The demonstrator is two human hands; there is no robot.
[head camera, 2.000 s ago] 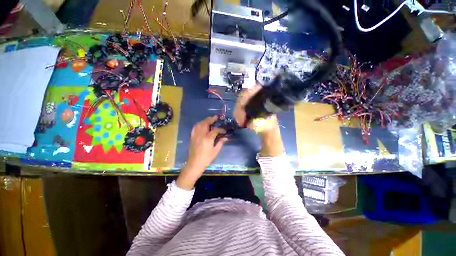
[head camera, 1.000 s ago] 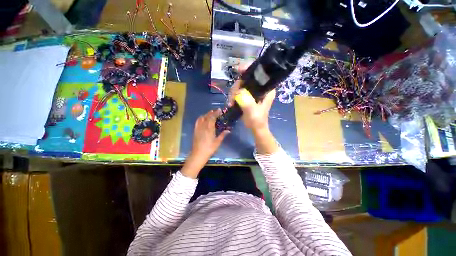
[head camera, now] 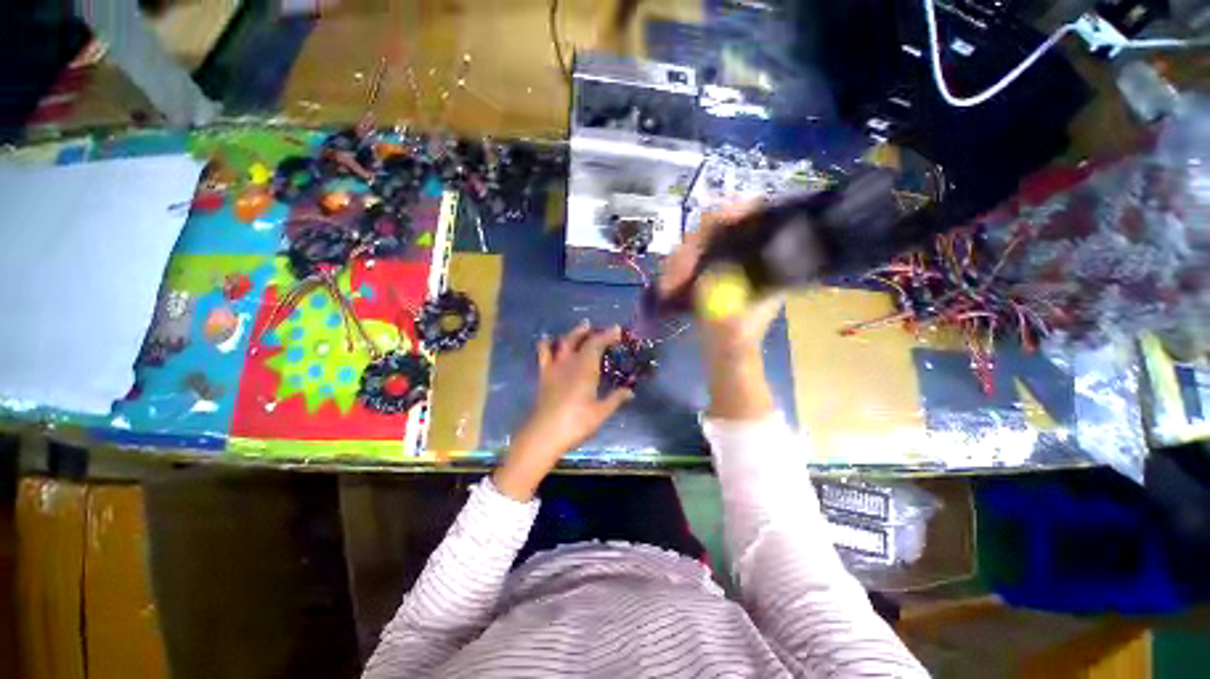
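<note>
My left hand (head camera: 579, 385) holds a small black wired ring (head camera: 628, 361) by its left side, low over the bench in front of the silver-white screw feeder (head camera: 613, 173). My right hand (head camera: 727, 308) is shut on the thick black electric screwdriver (head camera: 809, 246), with a yellow band near the grip. The screwdriver is blurred and tilted, its rear towards the upper right. Its front end is near the feeder's front, up and right of the ring; its tip is too blurred to place. Thin red leads show between ring and feeder.
Wired rings (head camera: 394, 382) lie on the colourful printed sheet (head camera: 319, 427), beside a white sheet (head camera: 93, 279) at left. Spiky wired parts (head camera: 979, 299) and a clear plastic bag (head camera: 1115, 252) are at right. A carton (head camera: 936, 544) and blue crate (head camera: 1068, 537) sit below the bench edge.
The screwdriver has swung from over the ring towards the right and tilted flatter, moving off the ring. My right hand has moved right. My left hand still holds the ring, now more visible.
</note>
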